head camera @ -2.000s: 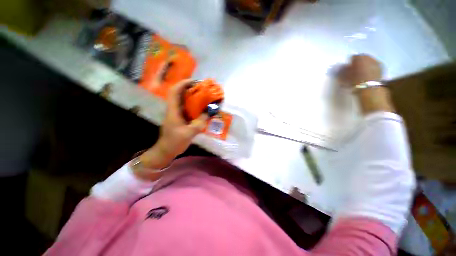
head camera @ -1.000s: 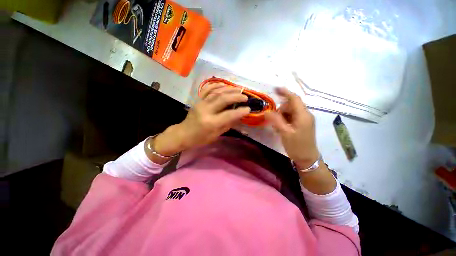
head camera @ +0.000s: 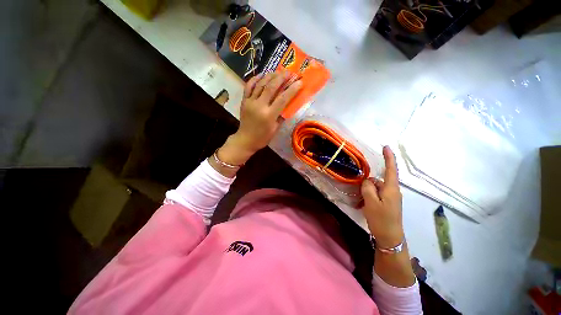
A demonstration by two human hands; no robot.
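Note:
An orange coiled cord (head camera: 315, 130) with dark parts inside and a pale band across it lies in a clear plastic tray (head camera: 333, 186) at the table edge. My right hand (head camera: 384, 201) is at the tray's right end, thumb by the coil and index finger extended. My left hand (head camera: 264, 109) lies on the orange end of a flat orange-and-black printed card (head camera: 315, 80), up and left of the coil. Whether its fingers grip the card cannot be told.
White sheets or bags (head camera: 458, 154) lie right of my right hand, with a slim yellow-green cutter (head camera: 443, 234) below them. A dark printed box (head camera: 411, 27) stands at the back. Brown cardboard (head camera: 549, 203) is at the right edge, something yellow (head camera: 144, 7) at the upper left.
The coil, held in my left hand at first and then between both hands, now lies in the clear tray. My left hand has moved off it onto the printed card.

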